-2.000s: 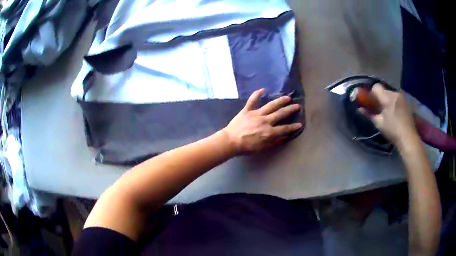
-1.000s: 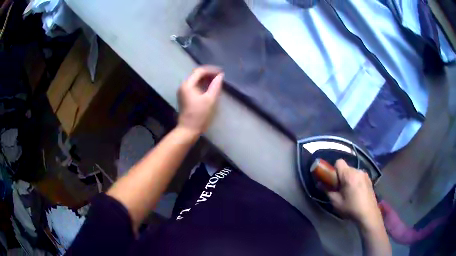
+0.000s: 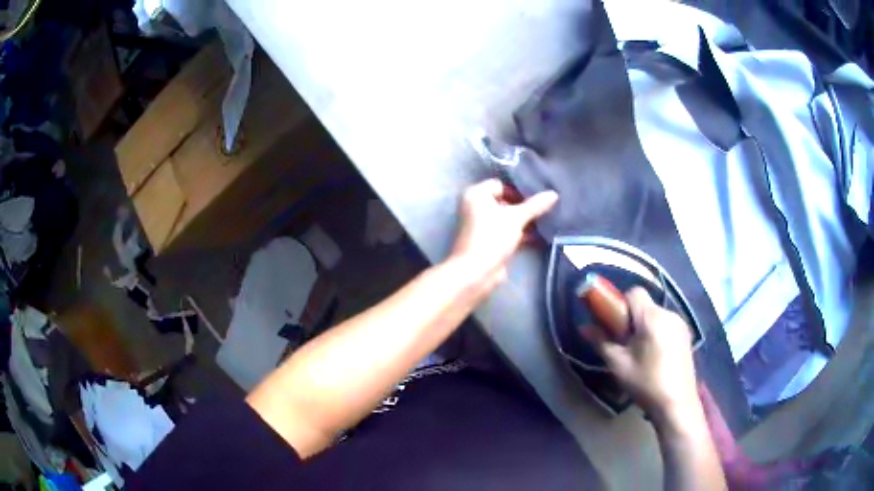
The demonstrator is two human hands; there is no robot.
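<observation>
The jacket body lies on the pale pressing table, its pale inside to the right and its dark grey front facing along the near edge. My left hand pinches the facing's edge between thumb and fingers, near its upper end. My right hand grips the orange-brown handle of the steam iron. The iron rests over the facing's edge, its pointed tip close to my left hand. The cloth beneath the iron is hidden. The purple-navy pocket bag shows at the lower right.
A maroon-pink iron hose trails below my right wrist. A cardboard box and fabric scraps lie on the floor to the left. A pale cloth strip hangs over the table's left edge.
My left hand was flat on the garment, then lifted, and now pinches the facing edge. The iron moved from bare table onto the edge and along it towards my left hand. The view has turned left.
</observation>
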